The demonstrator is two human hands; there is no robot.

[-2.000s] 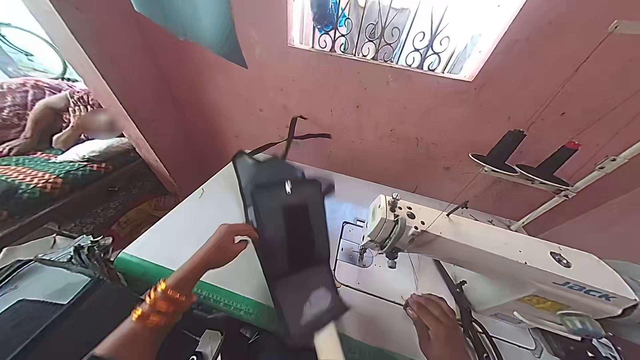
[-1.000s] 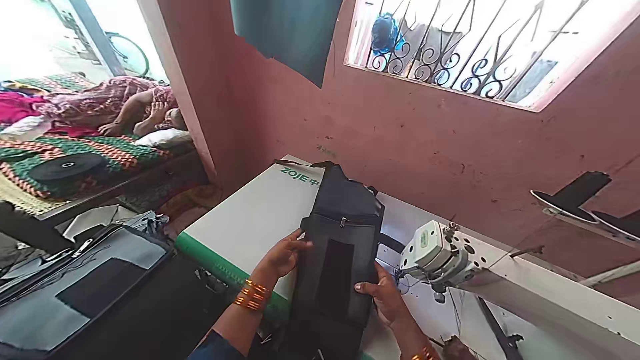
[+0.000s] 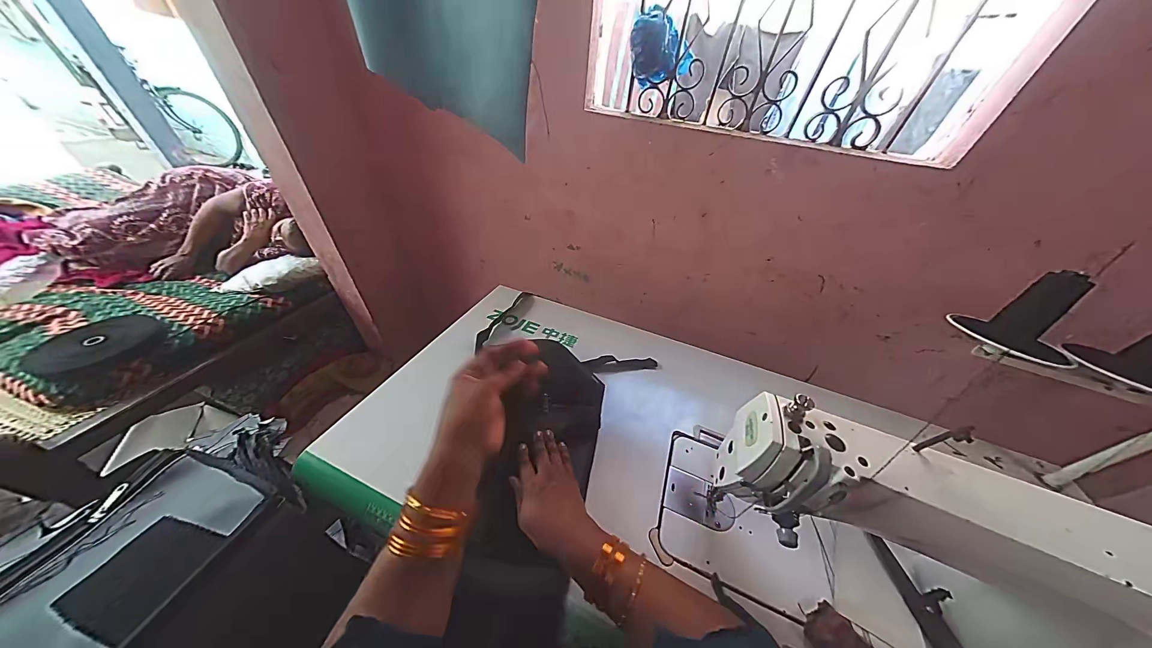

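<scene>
A dark fabric piece with straps, perhaps a bag (image 3: 571, 396), lies on the white sewing table (image 3: 396, 423), left of the sewing machine's needle area. My right hand (image 3: 549, 490) rests on it, palm down with fingers spread. Blurred by motion, my left hand (image 3: 490, 387) is at its upper left side with the fingers partly bent; whether it touches the fabric I cannot tell. One black strap (image 3: 621, 364) reaches right from the piece, another runs up its left side. The lower part of the piece is hidden between my forearms.
The sewing machine head (image 3: 774, 450) stands at the right, with thread cones (image 3: 1035, 315) behind it. Grey and black fabric pieces (image 3: 135, 558) are stacked at the lower left. Beyond the wall edge a person (image 3: 207, 216) lies on a bed beside a black roll (image 3: 94, 342).
The dark piece, held in both hands a second ago, now lies on the table under my right hand. My left hand has moved up along it.
</scene>
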